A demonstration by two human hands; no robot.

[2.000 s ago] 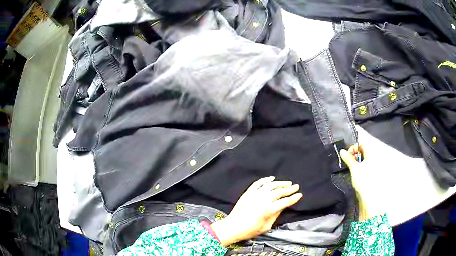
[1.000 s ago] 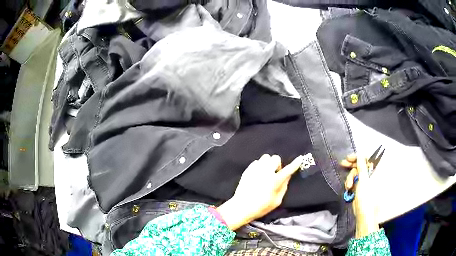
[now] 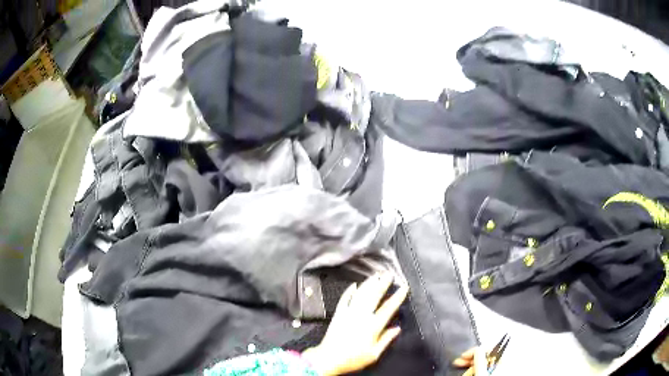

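A dark grey denim garment (image 3: 183, 323) with a paler grey inner side lies across the white table. My left hand (image 3: 356, 327) lies on it with fingers spread, near a small flap with a button. A stiff grey stitched band (image 3: 436, 275) runs down to the right of that hand. My right hand (image 3: 472, 360) is at the bottom edge, mostly cut off, beside the band's lower end. It holds small snips (image 3: 498, 351), whose open blades point up and right.
A garment heap (image 3: 268, 81) with black and pale grey cloth stands at the upper left. Another dark heap (image 3: 557, 242) with yellow embroidery and brass-coloured buttons lies at the right. A large pale bin (image 3: 44, 213) is left of the white table (image 3: 411, 44).
The view has tilted up, so the cloth sits lower in the picture. My left hand, which was pinching near a small white label, now lies spread further up the garment. The label no longer shows.
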